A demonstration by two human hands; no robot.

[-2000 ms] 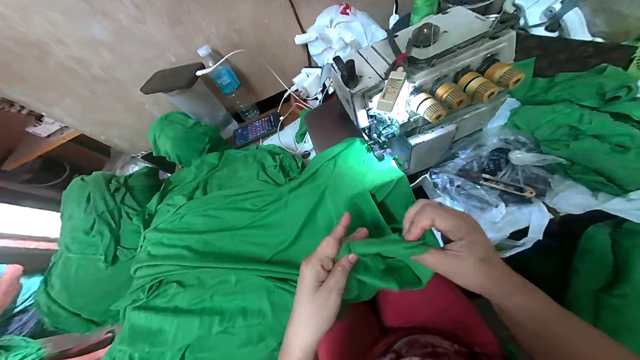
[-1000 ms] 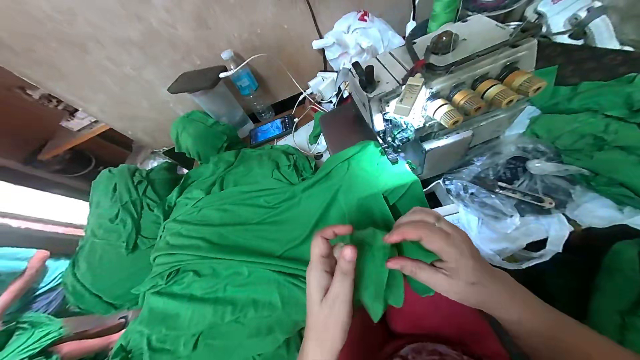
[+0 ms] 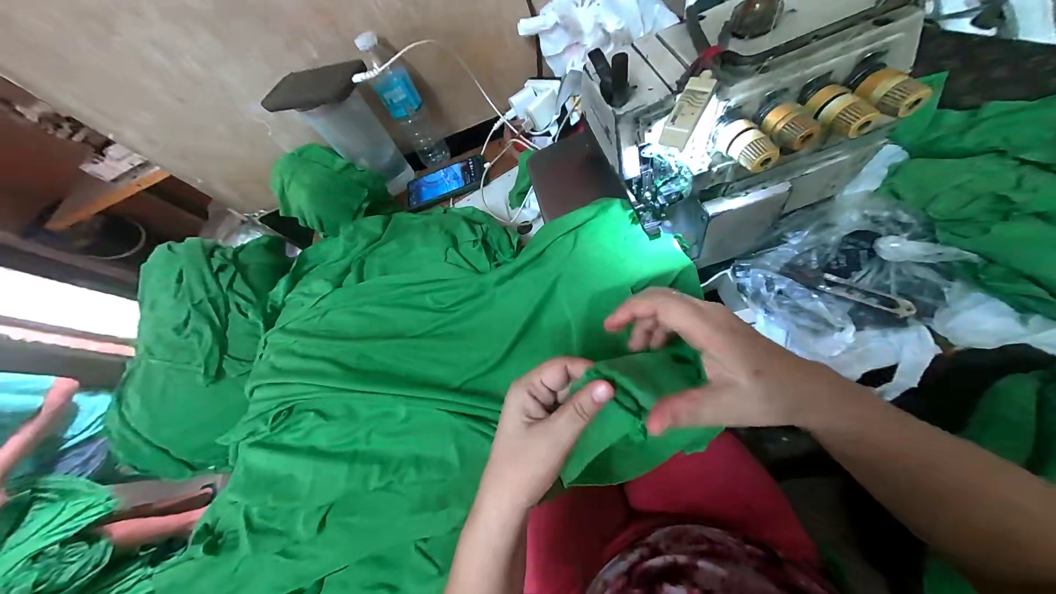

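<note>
Green knit fabric (image 3: 396, 330) spreads over the work surface, and its upper right part lies lit under the needle area of an overlock sewing machine (image 3: 742, 124). My left hand (image 3: 549, 421) pinches a folded edge of green fabric (image 3: 652, 379) between thumb and fingers, above my lap. Just right of it, my right hand (image 3: 718, 363) has its thumb and fingers spread apart around the far side of the fold. It does not grip the cloth; its thumb is close to or touching the fabric.
A lit phone (image 3: 445, 183), a plastic bottle (image 3: 408, 107) and white cables stand behind the fabric. Thread tweezers (image 3: 870, 295) lie on plastic bags (image 3: 833, 330) at the right. Bundled green cloth (image 3: 186, 355) is at the left. Another person's arm (image 3: 37, 429) shows at the far left.
Both hands pinched the fabric one second ago; now the right hand has let go and its fingers have spread. The edge of the cloth has been folded over at my left hand.
</note>
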